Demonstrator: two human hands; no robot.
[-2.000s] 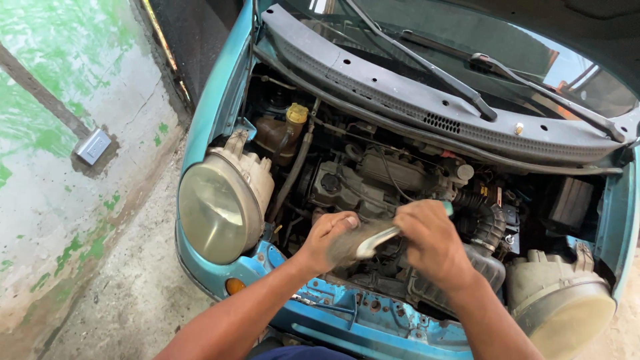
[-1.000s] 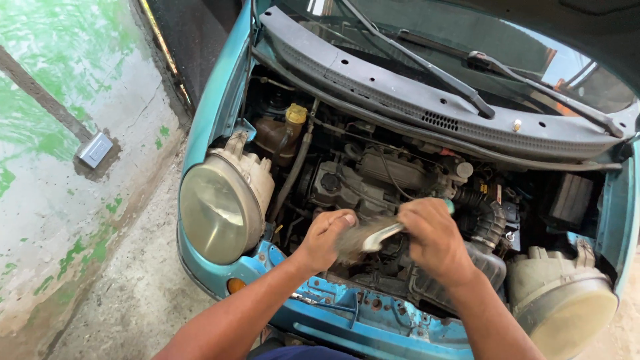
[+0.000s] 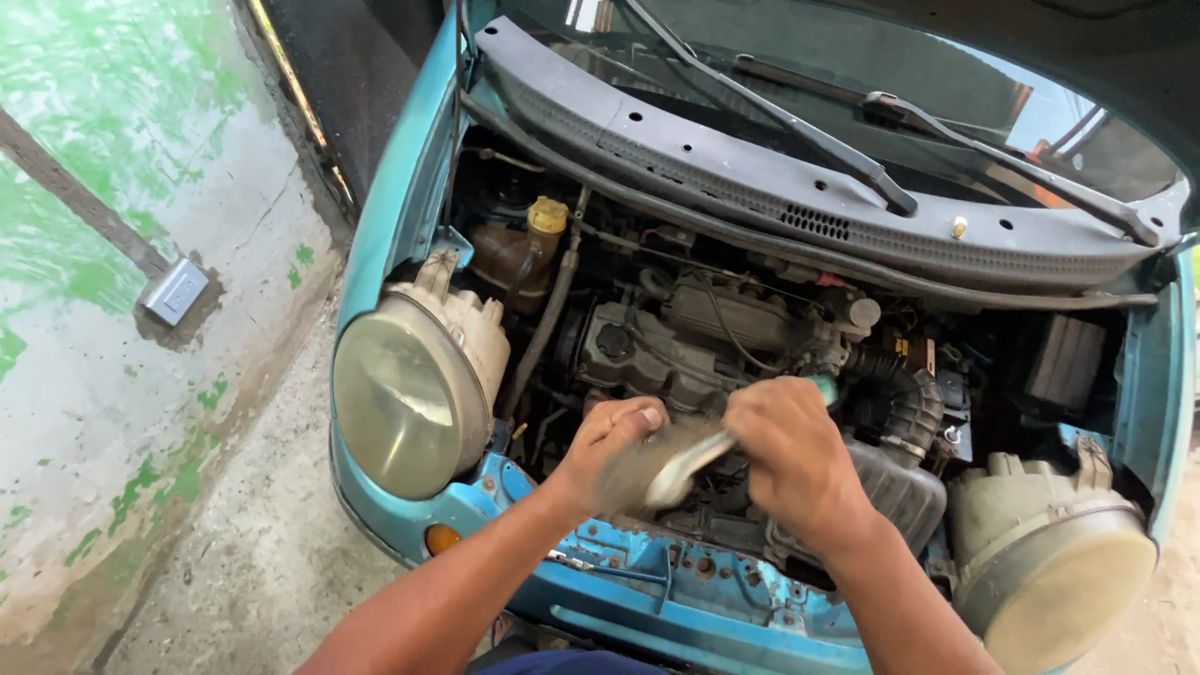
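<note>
Over the front of a car's engine bay, both hands are raised close together. My right hand (image 3: 792, 450) is closed around the handle of a tool (image 3: 689, 466) whose pale metal end points down-left; a green handle tip shows above the fist. Motion blur hides what kind of tool it is. My left hand (image 3: 623, 436) grips a blurred grey-brown piece (image 3: 626, 478) that meets the tool's end. Behind the hands is the engine (image 3: 656, 361), with the air filter housing (image 3: 891, 497) beside my right wrist.
Headlights stand on both sides, the left (image 3: 412, 394) and the right (image 3: 1055, 562). The rusty blue front crossmember (image 3: 703, 567) runs below my hands. A yellow-capped reservoir (image 3: 525, 253) sits at the back left. The windscreen cowl (image 3: 703, 155) and raised bonnet (image 3: 1059, 47) lie beyond; a wall (image 3: 234, 216) is at left.
</note>
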